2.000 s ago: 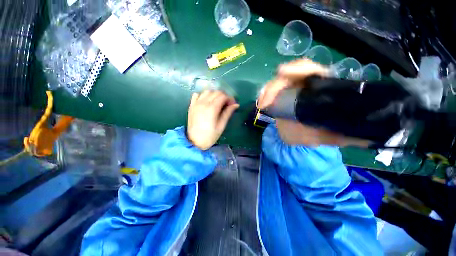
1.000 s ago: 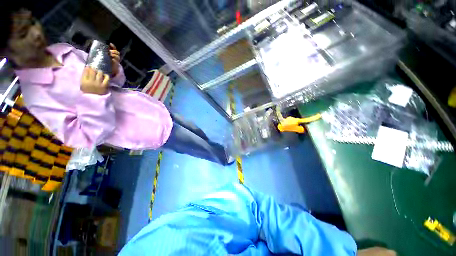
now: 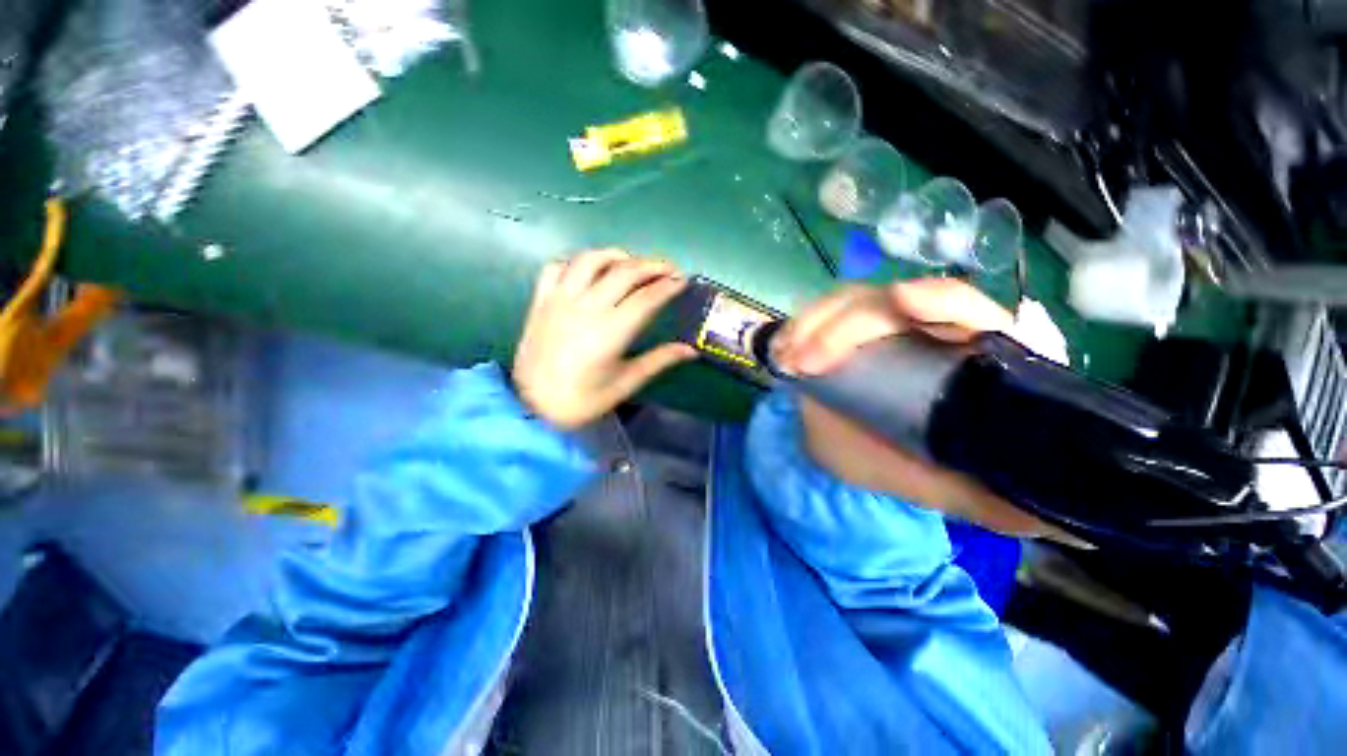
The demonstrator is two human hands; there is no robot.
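A dark smartphone body (image 3: 727,328) with a yellow-edged white label lies near the bench's front edge. My left hand (image 3: 591,332) grips its left end with fingers and thumb. My right hand (image 3: 872,332) is closed around the electric screwdriver (image 3: 1005,421), a grey barrel with a black rear section and a cable. The driver's tip points left at the phone's right end; its bit is hidden, so contact cannot be told.
A yellow tool (image 3: 631,138) lies behind the phone. Clear cups (image 3: 816,112) stand in a row at the back right. Plastic bags (image 3: 126,89) and a white card (image 3: 294,71) lie at the left. An orange clamp (image 3: 52,332) is at the left bench edge.
The view has swung back from the aisle and the person in pink to the bench. Compared with two seconds ago, my left hand is now on the phone; the right still holds the driver.
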